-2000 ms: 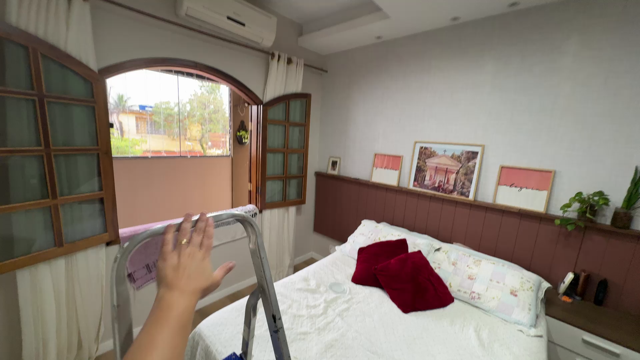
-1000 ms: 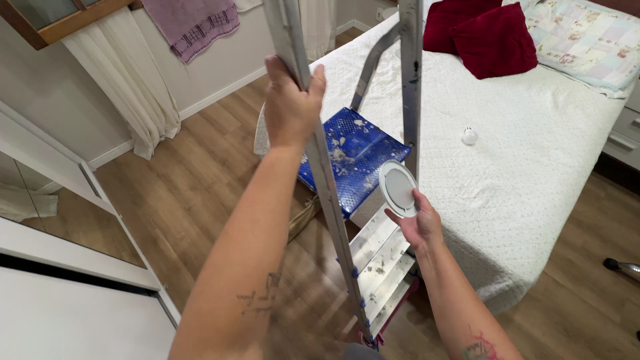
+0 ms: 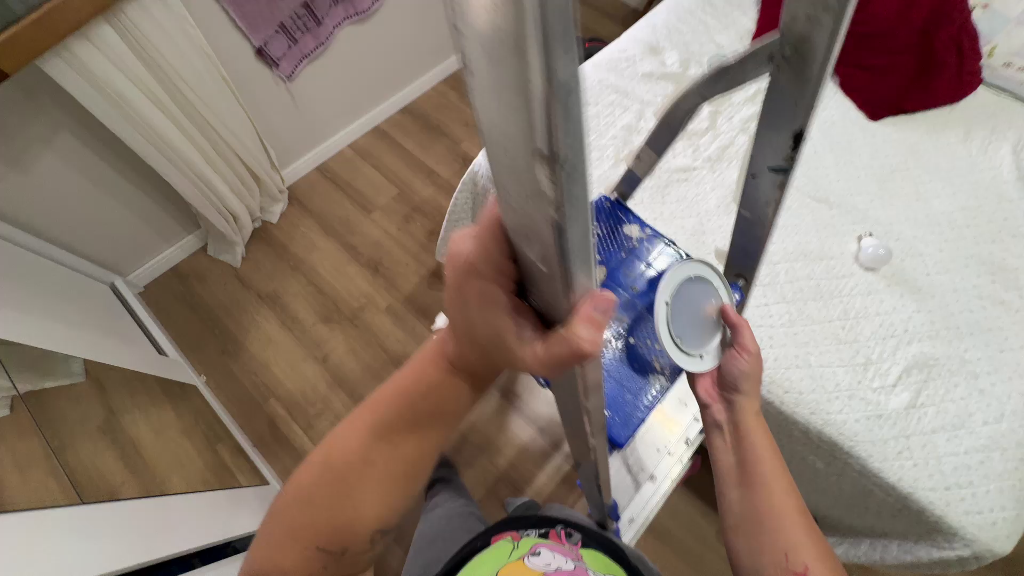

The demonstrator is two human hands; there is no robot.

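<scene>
My left hand [image 3: 512, 304] is wrapped around the near metal rail of a stepladder [image 3: 536, 152], somewhat blurred. In my right hand [image 3: 732, 364] is a round recessed ceiling light fixture [image 3: 694, 314] with a white rim and frosted centre, held by its lower right edge. Behind the fixture lies the ladder's blue platform [image 3: 632, 400], speckled with paint. The ladder's far rail [image 3: 780, 152] rises to the right of it. A white light bulb [image 3: 873, 252] rests on the bed, to the right of my right hand and apart from it.
The bed with a white cover [image 3: 920, 376] fills the right side, with a dark red cushion [image 3: 912, 56] on it. Wooden flooring [image 3: 344, 256] spreads to the left. A white curtain [image 3: 176, 112], a purple cloth [image 3: 296, 28] and a mirrored white furniture panel [image 3: 136, 432] are at the left.
The view has tilted down from the window and wall since the first frame. My left hand has gone lower on the ladder rail since one second ago. The fixture remains in my right hand.
</scene>
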